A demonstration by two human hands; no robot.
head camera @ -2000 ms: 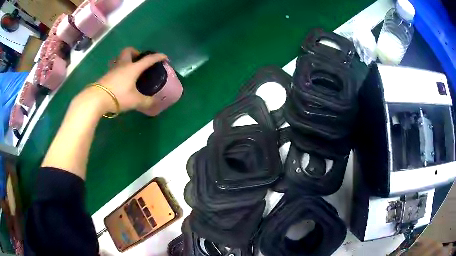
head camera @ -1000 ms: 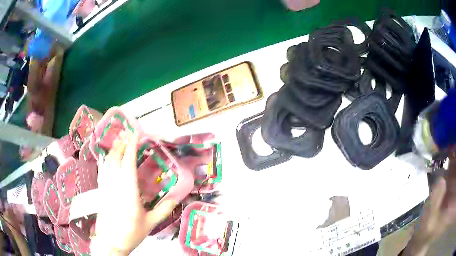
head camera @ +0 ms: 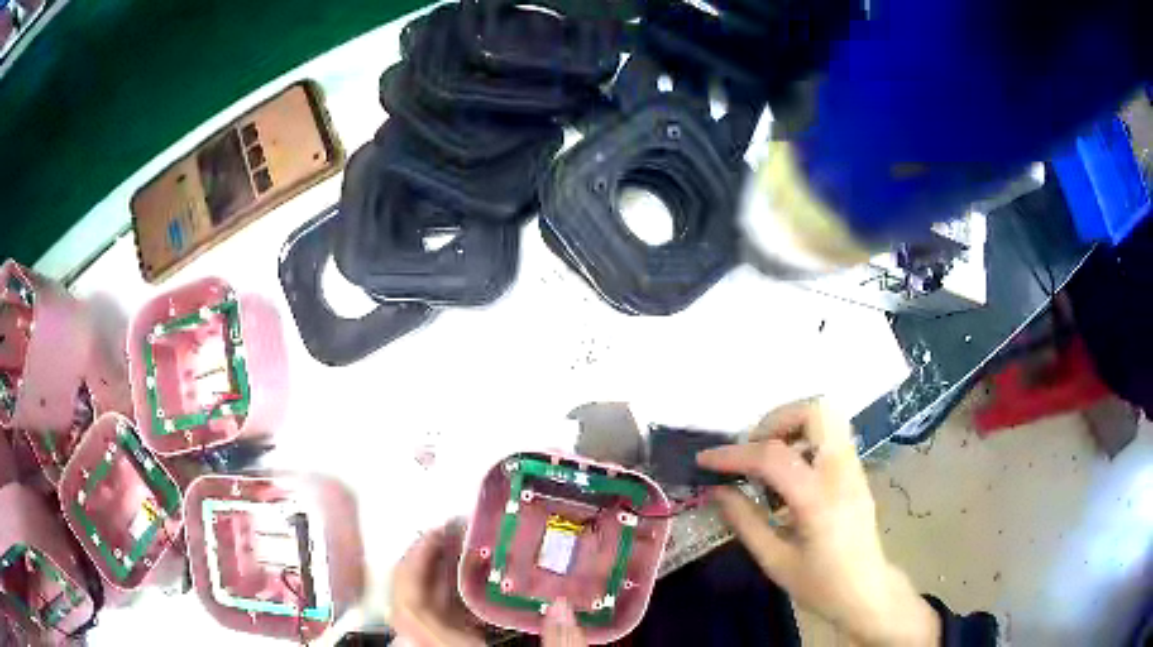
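A pink housing (head camera: pixel 565 547) is open end up at the bottom centre, showing a green circuit board and a white block with a yellow end. My left hand (head camera: pixel 436 594) holds it at its left and lower side, partly hidden behind it. My right hand (head camera: pixel 809 512) is to the right of the housing, its fingers on a small black part (head camera: pixel 677 455). Thin red leads run from the housing rim towards these fingers. Black frame covers (head camera: pixel 645 209) lie in overlapping stacks beyond the hands.
A blue electric screwdriver (head camera: pixel 948 126) with a pale nose fills the upper right and hides part of the screw feeder (head camera: pixel 967 266). More open pink housings (head camera: pixel 259 550) stand at the left. A smartphone (head camera: pixel 240 177) lies near the green conveyor (head camera: pixel 120 95). A blue tray (head camera: pixel 1100 183) is far right.
The view has shifted right and down. My left hand has moved from the housing group and now holds one housing at the bottom centre. My right hand has come to the small black part.
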